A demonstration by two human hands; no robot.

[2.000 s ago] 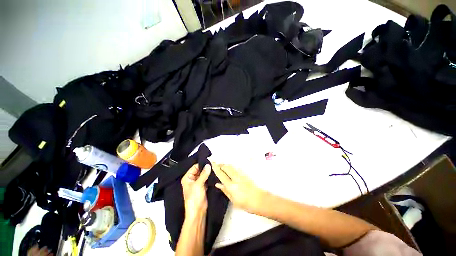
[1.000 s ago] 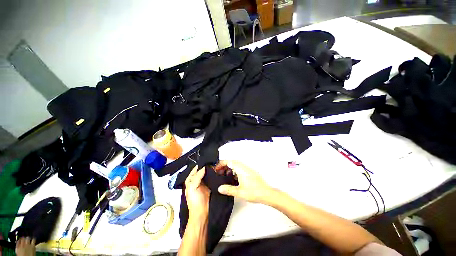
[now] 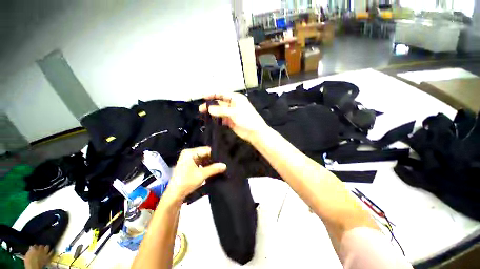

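A long black fabric piece (image 3: 234, 215) hangs upright in front of me, its rounded lower end over the white table. My left hand (image 3: 192, 173) grips its left edge around mid-height, thumb across the front. My right hand (image 3: 231, 115) pinches its top end, higher up and further from me. The hands are apart, with the cloth running between them. Details of the cloth between the hands are too dark to tell.
Black bag bodies (image 3: 310, 126) heap across the back. Red and black snips (image 3: 371, 205) lie right. A spray can (image 3: 157, 165), blue tray (image 3: 129, 240) and partly hidden tape roll (image 3: 180, 249) stand left. Another person's hand (image 3: 38, 257) touches black goods at lower left.
Both hands have lifted the black piece off the table; my right hand moved up to its top, my left hand rose and shifted left. The view has tilted up, showing more of the room.
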